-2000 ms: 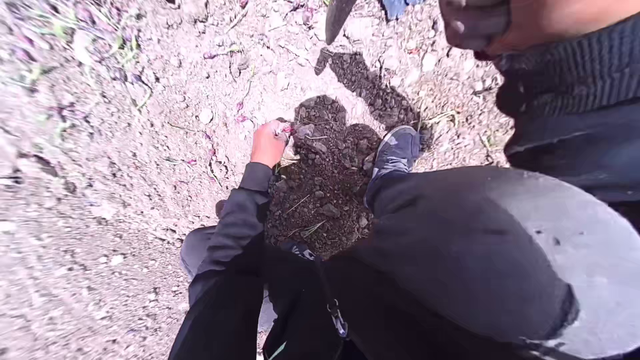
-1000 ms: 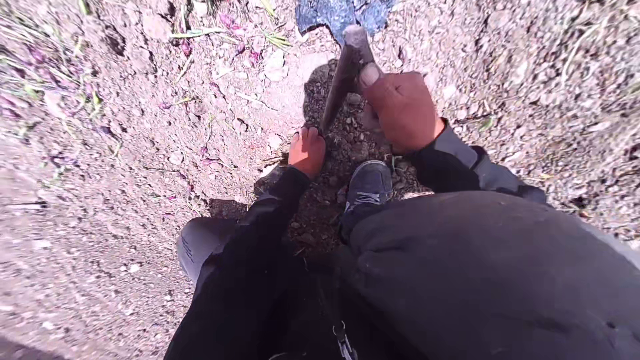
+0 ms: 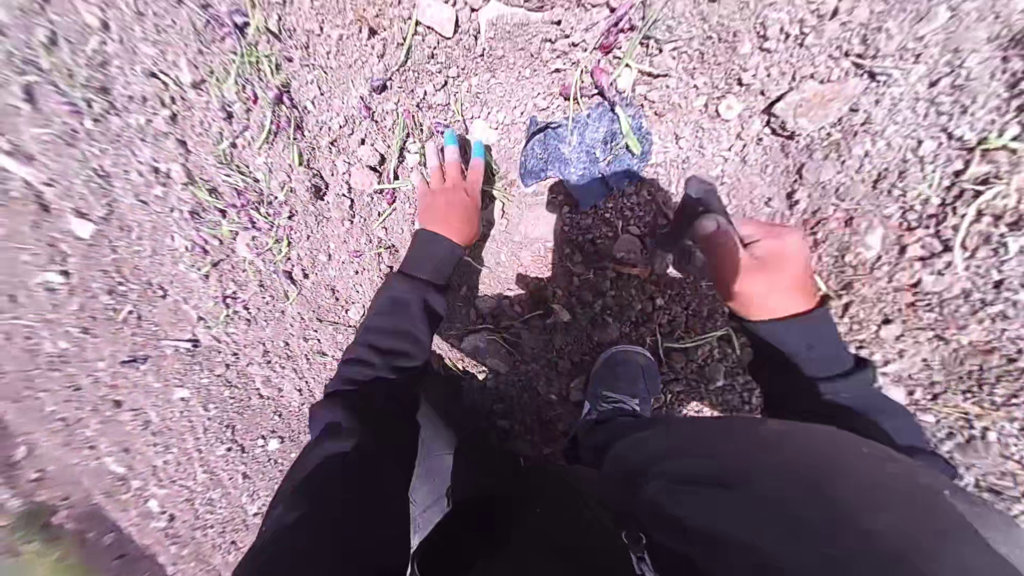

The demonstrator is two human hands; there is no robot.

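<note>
My left hand [image 3: 452, 196] reaches forward over the soil with its fingers apart and nothing in it; two fingertips are wrapped in blue. Small red onions with green tops [image 3: 392, 172] lie by its fingers. My right hand [image 3: 760, 264] grips a dark tool handle [image 3: 698, 200], thumb along its top; the tool's lower part is lost in shadow. Between the hands, farther forward, a crumpled blue piece of plastic or cloth [image 3: 588, 152] lies on the ground, with a red onion [image 3: 602, 82] and its green leaves partly over it.
My shoe [image 3: 622, 380] stands on dark, shaded soil between my arms. More red onions with tops [image 3: 272, 104] are scattered at the left. A large flat stone [image 3: 820, 104] lies at the upper right, and a pale stone [image 3: 436, 16] near the top edge.
My left hand has moved forward and left, away from the tool, and its fingers have spread. The tool stays in my right hand. The view has shifted forward.
</note>
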